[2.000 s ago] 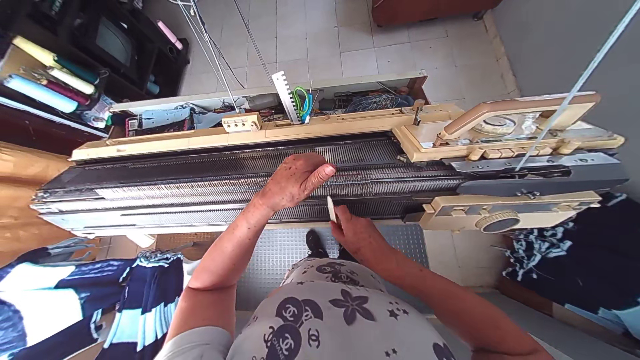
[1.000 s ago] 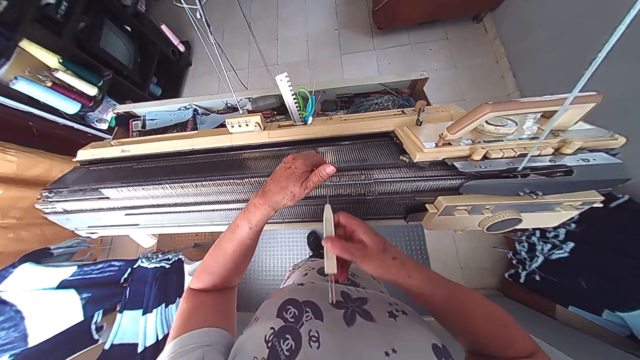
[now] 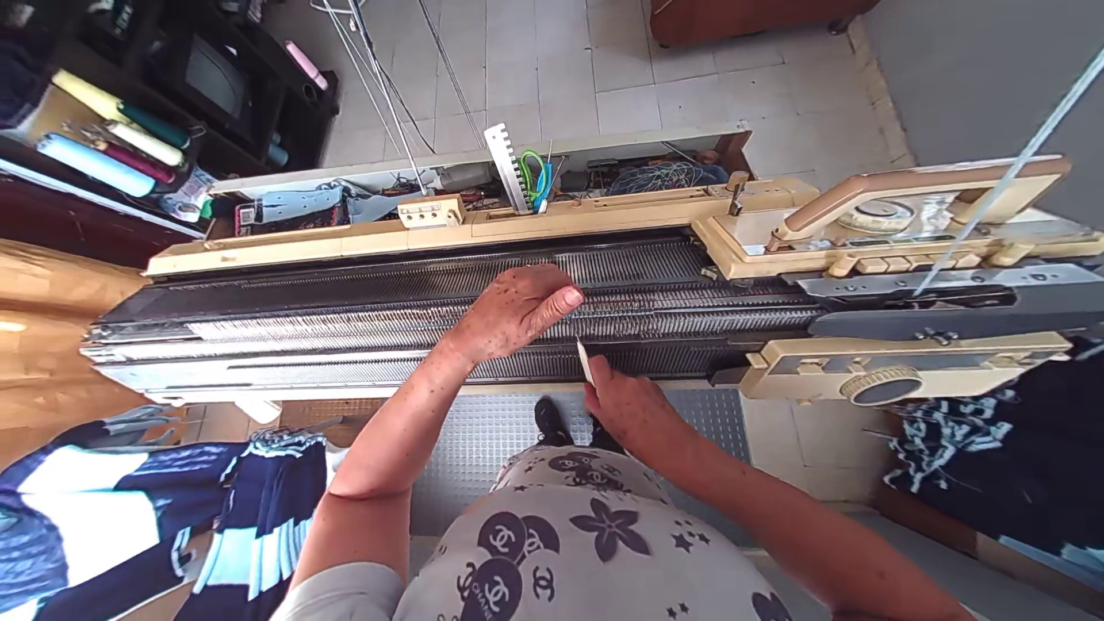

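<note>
A knitting machine with two needle beds (image 3: 345, 319) stretches across the view. My left hand (image 3: 522, 310) lies over the middle of the beds, thumb pointing right; its fingers curl under out of sight, so whether they hold anything is hidden. My right hand (image 3: 634, 405), just below the front bed, grips a white-handled latch tool (image 3: 586, 362) whose thin tip points up at the needles. The cream main carriage (image 3: 768, 237) and the front carriage with a round dial (image 3: 906, 371) are at the right end of the beds.
Behind the beds, a trough holds a white notched comb (image 3: 507, 168), green-handled scissors (image 3: 528, 172) and tangled yarn (image 3: 664, 176). Striped knitted pieces (image 3: 250, 517) lie at lower left, dark knitting (image 3: 1026, 448) at right. Yarn cones (image 3: 99, 164) stand upper left. A pale strand (image 3: 1026, 147) slants down to the carriage.
One second ago the white tool stood more upright, with its handle lower over my lap; now it tilts, mostly covered by my right hand. My left hand has stayed about where it was.
</note>
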